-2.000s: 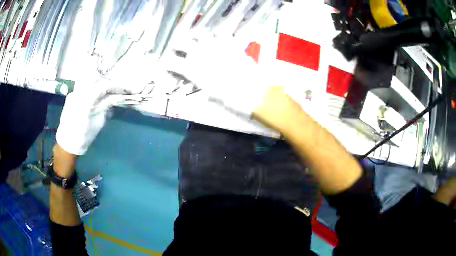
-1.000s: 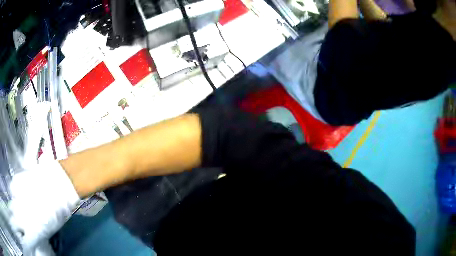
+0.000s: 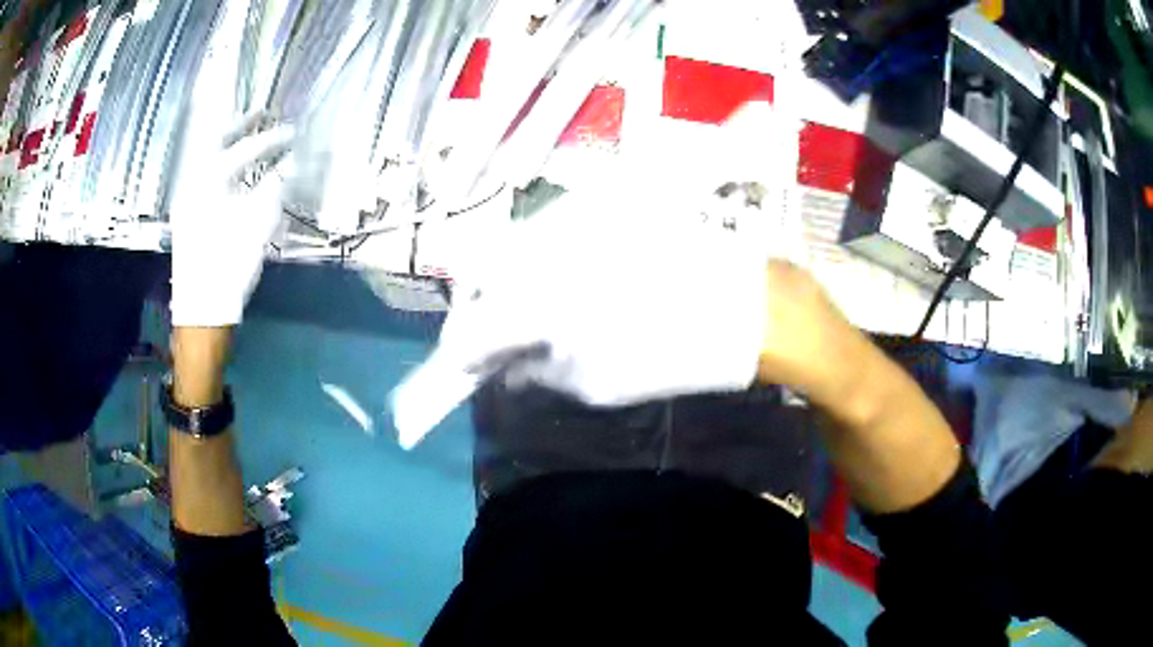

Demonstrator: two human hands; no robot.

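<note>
Long silver-grey strips (image 3: pixel 139 114) lie side by side on the white bench at the left, with thin dark wires (image 3: pixel 341 238) at their near ends. My left hand (image 3: pixel 231 209), in a white glove, is over the strips with some fingers bent; whether it holds one is not clear. My right hand (image 3: pixel 620 284), also white-gloved, is large and overexposed at the bench's front edge, its fingers towards the lower left. What it may hold cannot be made out. A small dark piece (image 3: pixel 539 197) shows beside it.
Red patches (image 3: pixel 717 91) lie on the bench top. A white-grey box (image 3: pixel 999 120) stands at the right, with a black cord (image 3: pixel 1005 190) crossing it. A dark cluster (image 3: pixel 872 44) is behind. A blue crate (image 3: pixel 95 569) is at lower left. Another person's sleeve (image 3: pixel 1075 544) is at lower right.
The view swung right, then back to the strips. My right hand, at the far left one second ago, now shows near the middle. My left hand is back in view.
</note>
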